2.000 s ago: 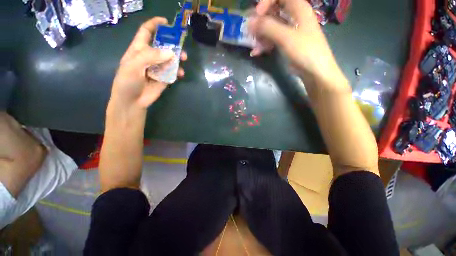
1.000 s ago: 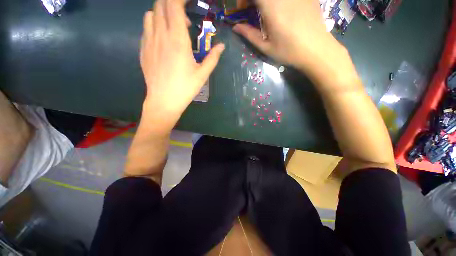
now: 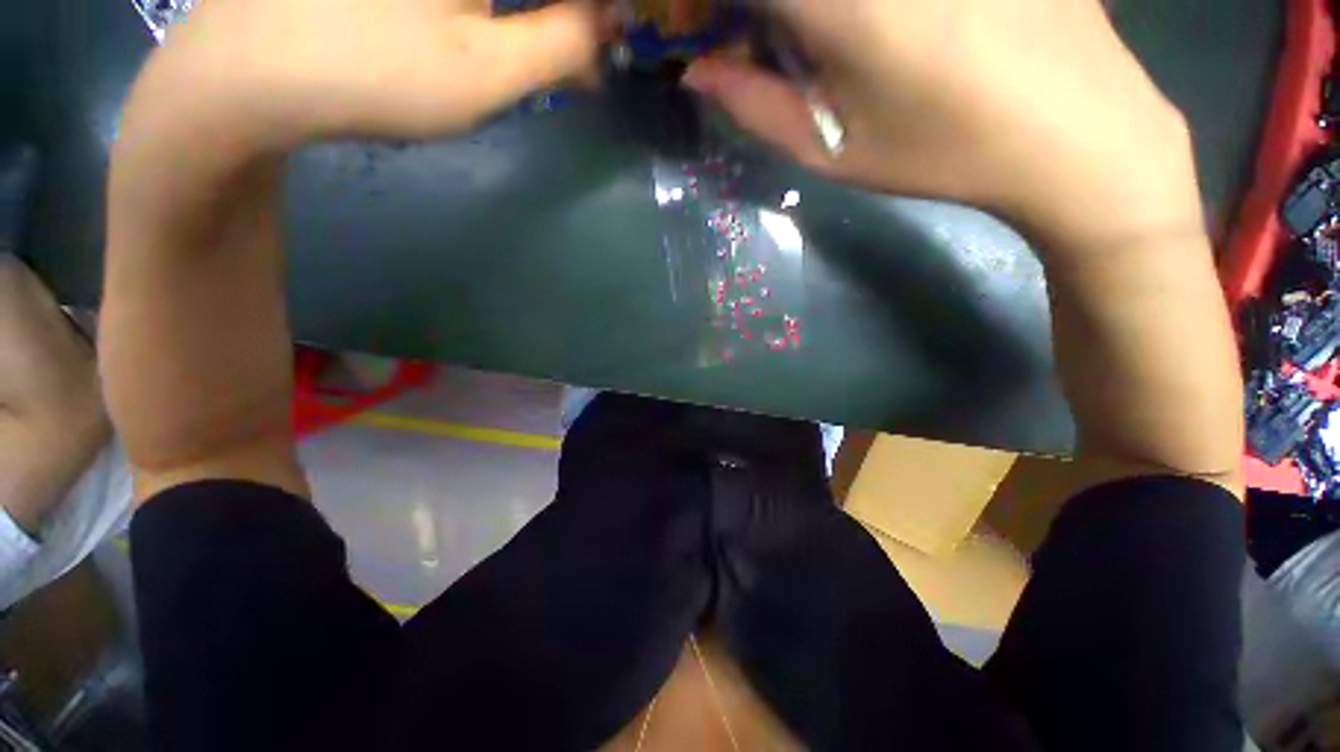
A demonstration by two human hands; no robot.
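Blue circuit board units (image 3: 669, 37) show between my hands at the top edge, partly cut off and blurred. My left hand (image 3: 456, 66) reaches in from the left, its fingertips at the left side of the boards. My right hand (image 3: 897, 96) is on their right side, its thumb just below them. A small shiny silver piece (image 3: 827, 124) shows at my right hand. The fingers are partly hidden, so the grip of either hand is unclear. Small red pieces (image 3: 747, 282) lie scattered on a clear film nearer the bench edge.
The dark green bench (image 3: 485, 265) curves in front of me. A red tray (image 3: 1267, 191) with dark units stands at the right. Silvery pieces (image 3: 159, 12) lie at the top left. A cardboard box (image 3: 926, 488) is below the bench. Another person's arm (image 3: 52, 345) is at the left.
My left hand has turned inward and moved up, its forearm swinging out to the left. My right hand stays near the boards. The boards now sit higher, at the top edge.
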